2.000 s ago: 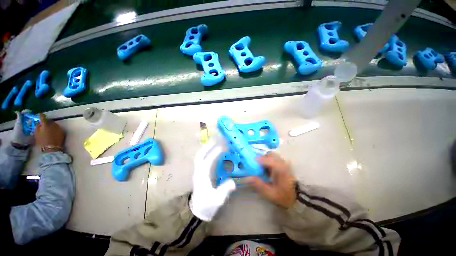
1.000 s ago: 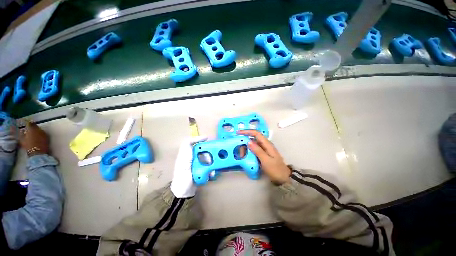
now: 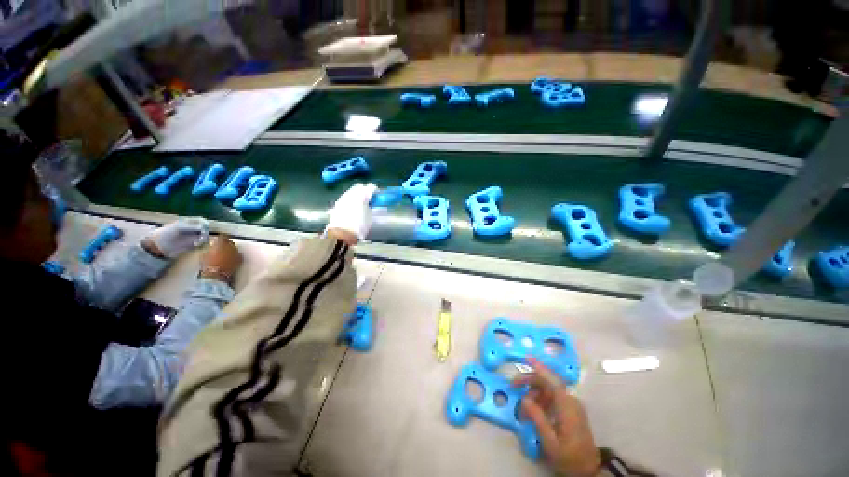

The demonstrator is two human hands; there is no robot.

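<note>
My left hand (image 3: 352, 212), in a white glove, is stretched out over the near edge of the green belt. A blue controller shell (image 3: 386, 197), blurred and partly hidden, is at its fingertips. My bare right hand (image 3: 561, 430) is on the right side of a blue shell (image 3: 491, 399) on the bench, its fingers over the edge. Another blue shell (image 3: 529, 348) lies just beyond, touching or nearly touching it. A bit of white shows beside my right fingertips. A yellow utility knife (image 3: 443, 333) lies left of these shells.
Several shells lie on the green belt (image 3: 307, 200), more on the belt behind. My left sleeve partly hides a shell (image 3: 359, 328). A white stick (image 3: 630, 364) and translucent bottle (image 3: 663, 312) are right, by a slanting grey post (image 3: 791, 200). A neighbouring worker's hands (image 3: 216, 258) are left.
The view has tilted up and left. My left hand has moved from the bench to the belt with a shell. My right hand has come down onto another shell on the bench.
</note>
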